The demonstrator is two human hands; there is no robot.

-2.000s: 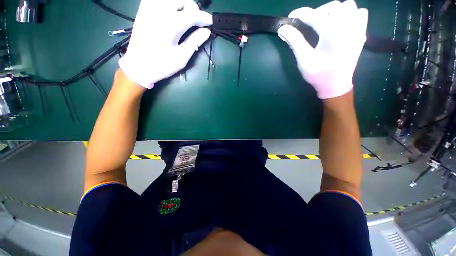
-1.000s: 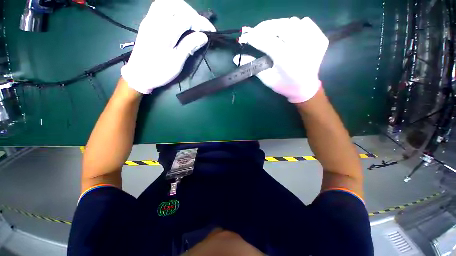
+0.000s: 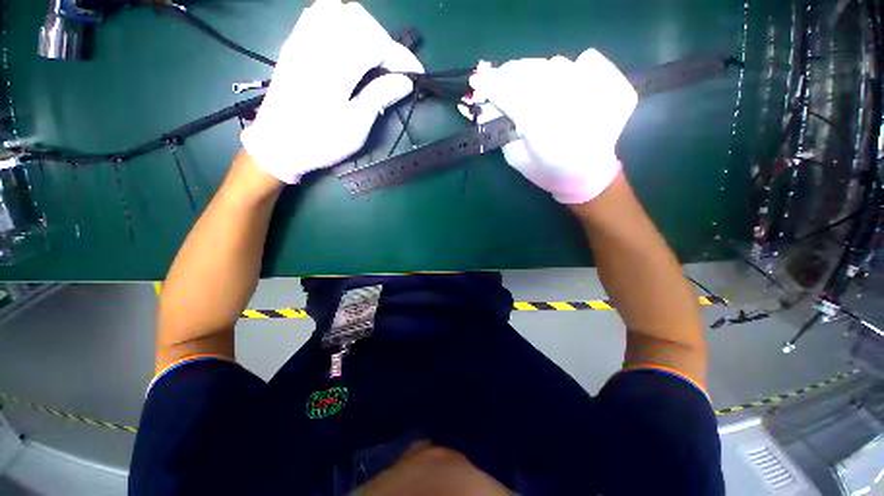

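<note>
My left hand [image 3: 325, 102], in a white glove, is closed on the black wire harness [image 3: 145, 151], which runs off to the left with thin cable tie tails hanging from it. My right hand [image 3: 562, 121], also gloved, pinches the harness's right end by a small white and red connector [image 3: 478, 85]. The steel ruler [image 3: 417, 163] passes under my right hand, tilted, its left end low near the middle and its other end [image 3: 683, 75] out to the right. Whether my right fingers also hold the ruler is unclear.
A silver cylindrical part [image 3: 62, 37] lies at the upper left with a black lead running from it. Clear plastic with tangled harnesses [image 3: 824, 194] lies along the right side. Clear plastic [image 3: 15, 199] also shows at the left edge. The green bench's front edge [image 3: 436, 273] runs before my body.
Two seconds ago both hands held the ruler level along the harness. It now slants below, and my right hand has moved left onto the connector end. Since one second ago the pose has changed little.
</note>
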